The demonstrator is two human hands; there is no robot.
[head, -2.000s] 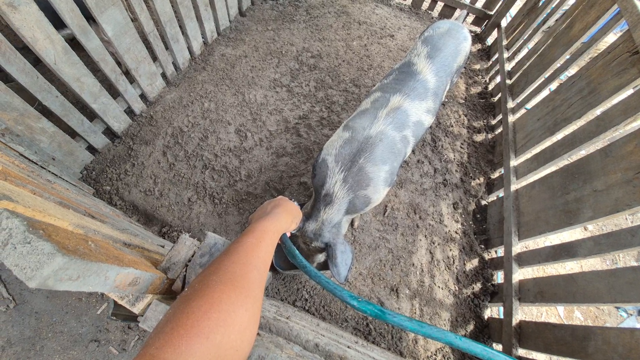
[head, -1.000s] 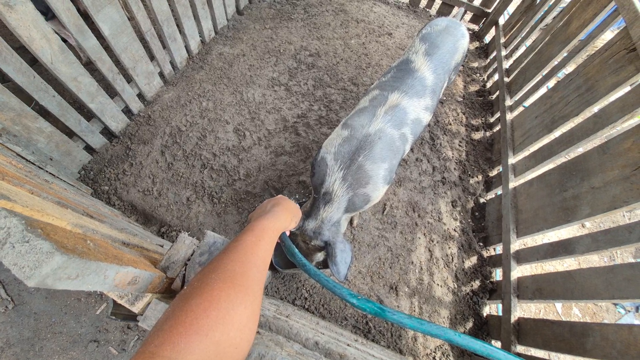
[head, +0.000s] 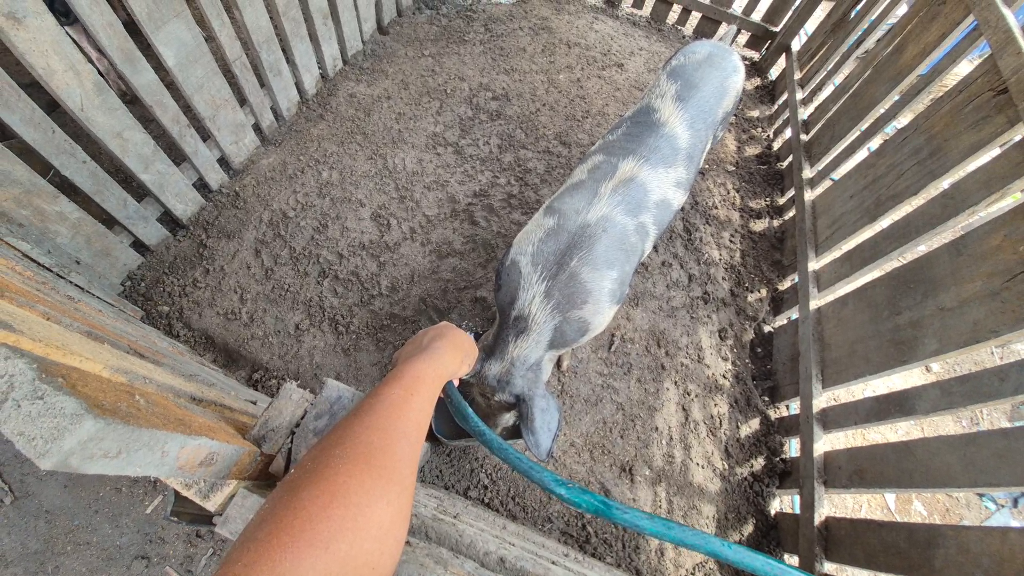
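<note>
My left hand (head: 438, 352) reaches over the wooden barrier, closed around the end of a teal garden hose (head: 592, 502). From there the hose curves down to the lower right edge. Beside the hand stands a grey pig with pale patches (head: 600, 232), its head lowered and one ear (head: 541, 422) showing. Its snout is over a dark container (head: 450, 424), partly hidden by the hose, the hand and the pig's head. The hose outlet and any water from it cannot be made out clearly. My right hand is out of view.
Slatted wooden fences stand on the left (head: 152, 96) and right (head: 920, 320) of damp, churned soil (head: 360, 192). A rough plank barrier (head: 480, 536) runs under my forearm. Near it on the left are a thick timber post (head: 104, 408) and broken wood pieces (head: 324, 416).
</note>
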